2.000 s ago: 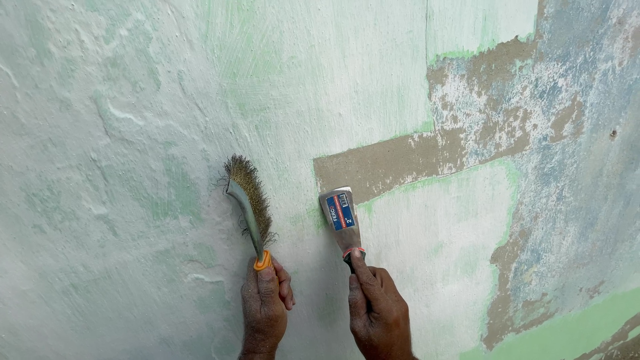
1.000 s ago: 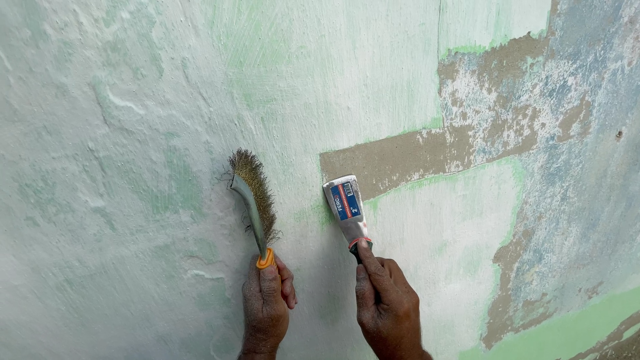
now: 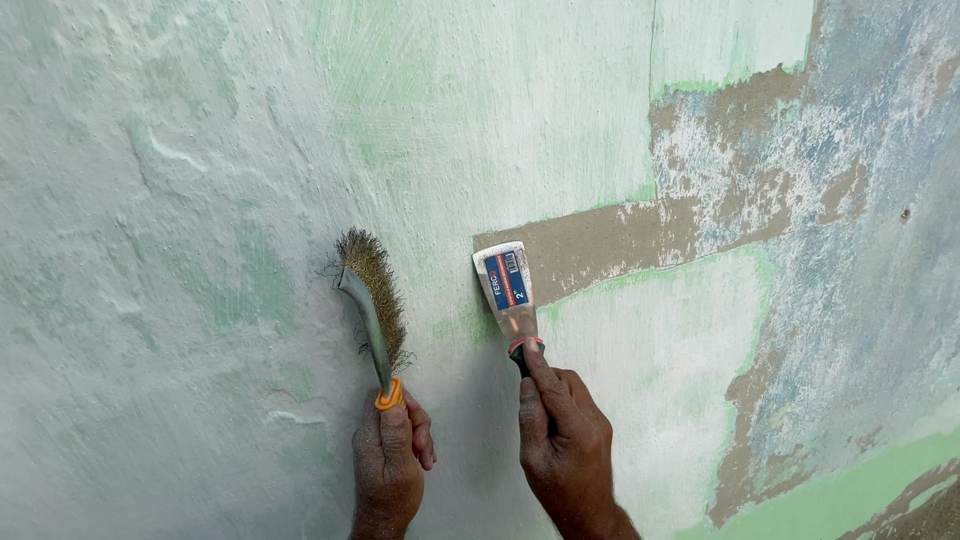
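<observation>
My left hand is closed around the orange handle of a wire brush, its bristles upward and facing right, its grey-green back to the left. To its right, my right hand grips the dark handle of a putty knife, forefinger laid along the neck. The knife's wide metal blade bears a blue and red sticker and lies over the left end of a bare grey-brown strip in the painted wall. Whether the brush touches the wall I cannot tell. Pale dust coats both hands.
White and pale green paint covers the wall's left side, with raised ridges. Blue-grey patchy paint and bare plaster lie at the right, around a small dark hole. A light green band crosses the lower right.
The putty knife has shifted slightly against the strip, and its blade now covers part of the strip's left end. My left hand holds the brush much as before.
</observation>
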